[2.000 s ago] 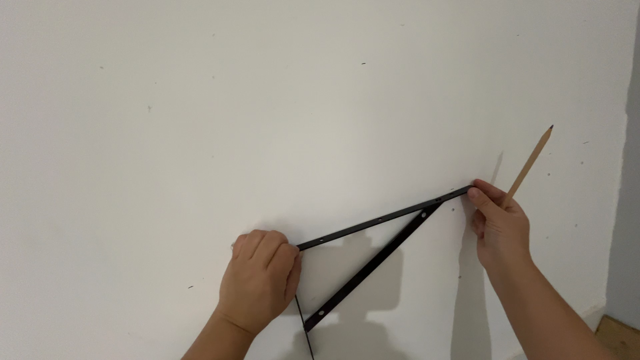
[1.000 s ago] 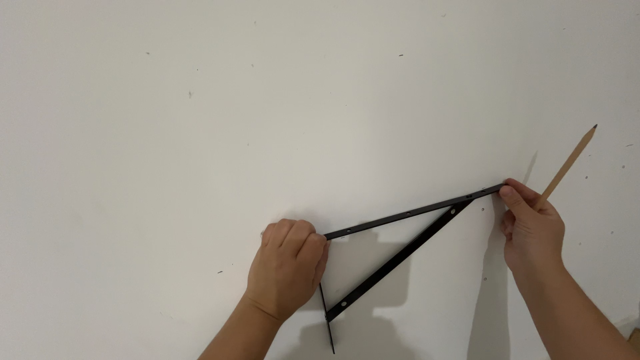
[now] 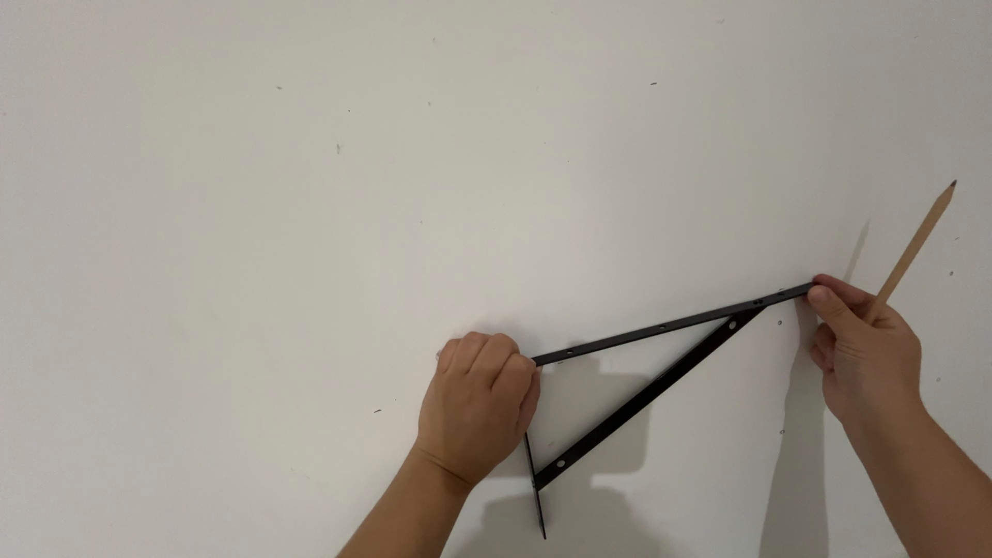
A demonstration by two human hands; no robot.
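Observation:
A black metal shelf bracket (image 3: 635, 399) with a diagonal brace and several screw holes is held against a white wall. My left hand (image 3: 480, 403) closes around its left corner, where the long arm and the short arm meet, and hides that corner. The short arm runs down from under this hand. My right hand (image 3: 868, 349) pinches the far right end of the long arm between thumb and finger. A wooden pencil (image 3: 914, 248) is also tucked in the right hand, its dark point up and to the right.
The white wall (image 3: 310, 271) fills the view and bears small dark marks and several little holes, some near the right hand. Shadows of the hands and bracket fall on the wall below them.
The view has shifted, and the grey edge at the right has left it. Both hands keep their hold on the bracket, and the pencil stays in the right hand.

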